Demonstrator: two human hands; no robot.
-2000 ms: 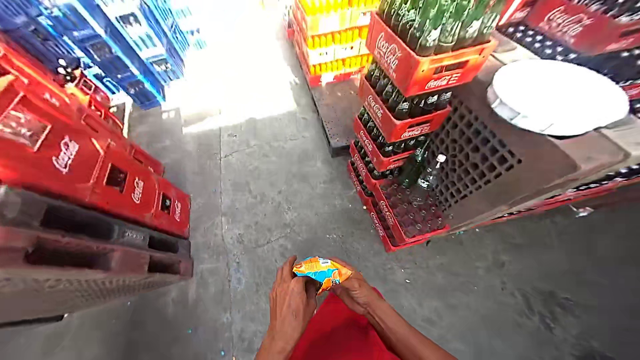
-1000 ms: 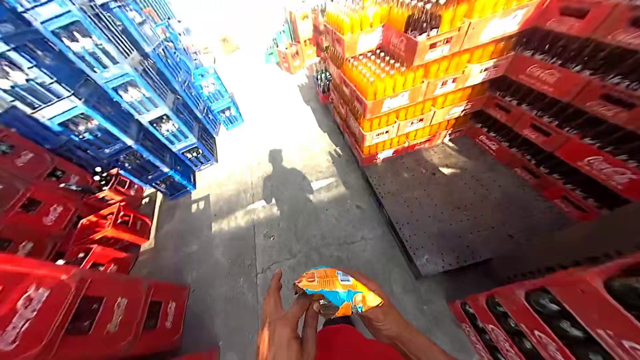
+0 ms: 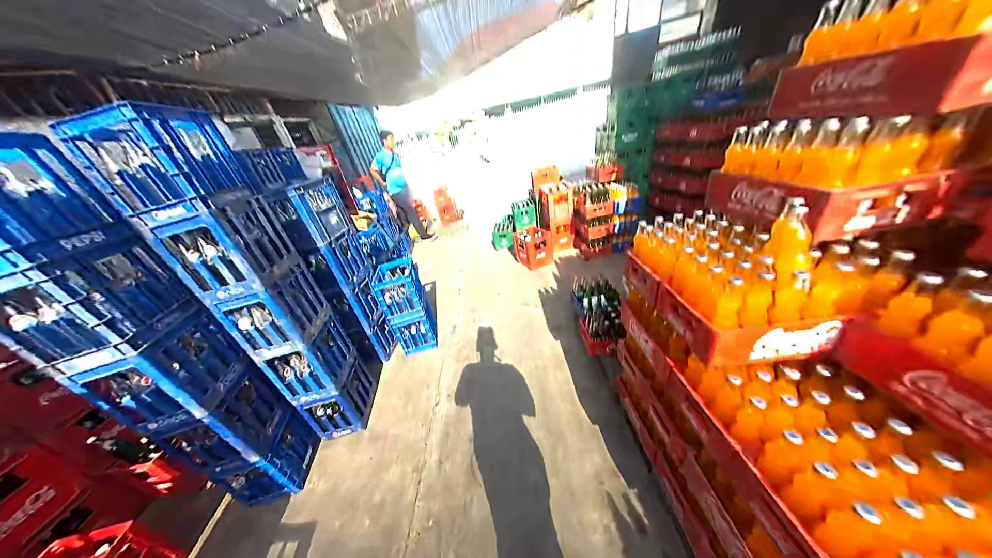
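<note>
Neither my left hand nor my right hand shows in the head view now, and the orange and blue packet is out of view too. To the right stand stacked red Coca-Cola crates [image 3: 775,345] filled with bottles of orange soda [image 3: 728,302]. On the left rises a tall stack of blue plastic Pepsi crates [image 3: 232,293] holding glass bottles. A long shadow of a person [image 3: 500,418] lies on the concrete floor between the two stacks.
Red crates [image 3: 46,496] stand at the lower left. A person in a blue shirt [image 3: 393,174] is by the far blue crates. Further along the concrete aisle [image 3: 457,310] are a low crate of dark bottles [image 3: 598,314], orange-red crates [image 3: 554,213] and green crates [image 3: 504,232].
The view has tilted up and moved along the aisle. Both hands and the orange and blue packet between them, seen in the earlier frames, have left the view.
</note>
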